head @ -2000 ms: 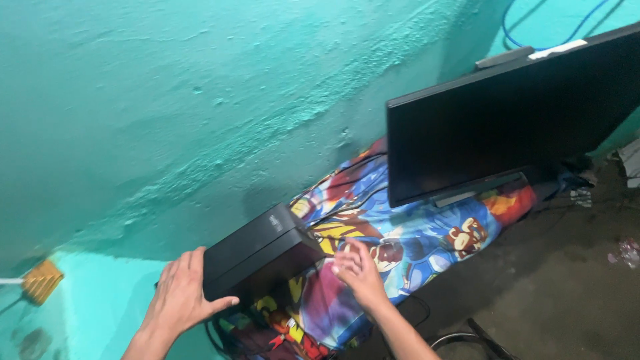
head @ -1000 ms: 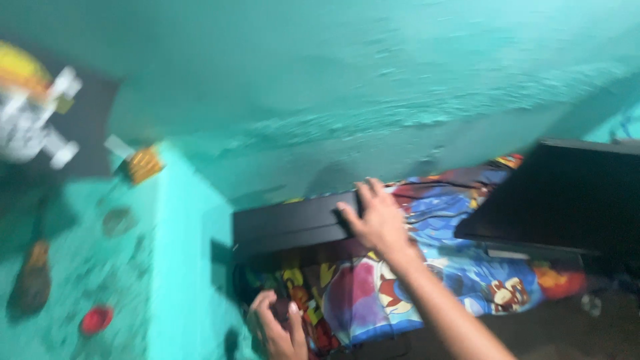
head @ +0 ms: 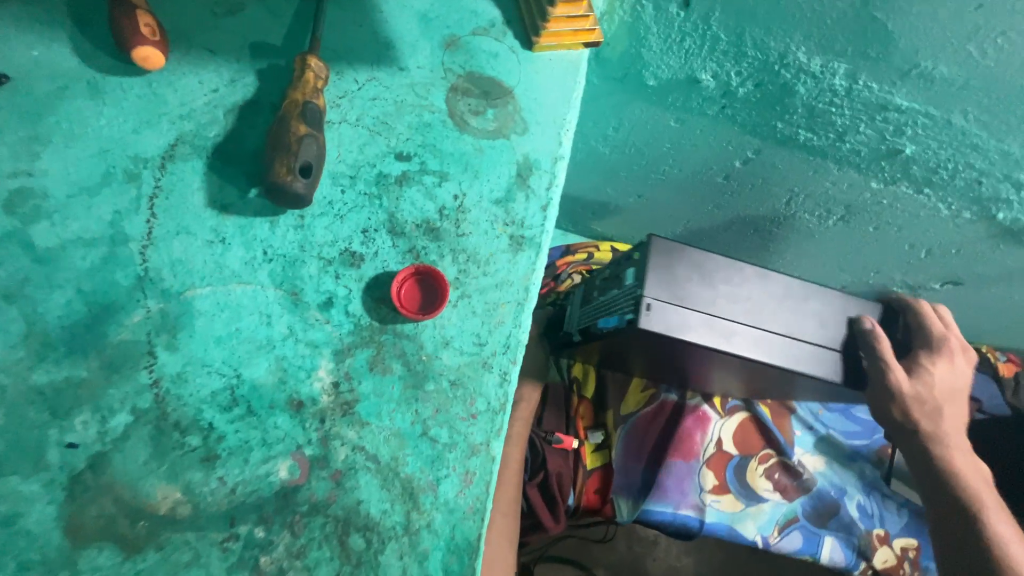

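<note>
A black desktop computer case (head: 748, 320) lies on a colourful cartoon-print cloth (head: 720, 464), its rear panel with ports facing left. My right hand (head: 920, 376) grips the case's far right end, thumb on top and fingers over the back edge. Of my left arm, only the forearm shows below the turquoise ledge's edge; the left hand itself is hidden behind the ledge, near the case's rear. A cable with a red plug (head: 562, 441) lies on the cloth below the case.
On the turquoise ledge (head: 320, 400) at the left lie a worn screwdriver (head: 298, 136), a second tool handle (head: 140, 36) and a red bottle cap (head: 420, 293). A yellow ridged object (head: 562, 24) sits at its corner. Behind the case rises a rough turquoise wall (head: 784, 120).
The view has swung left, bringing the ledge and its tools close. My right hand has gone from the case's middle to its right end. My left hand has gone out of sight.
</note>
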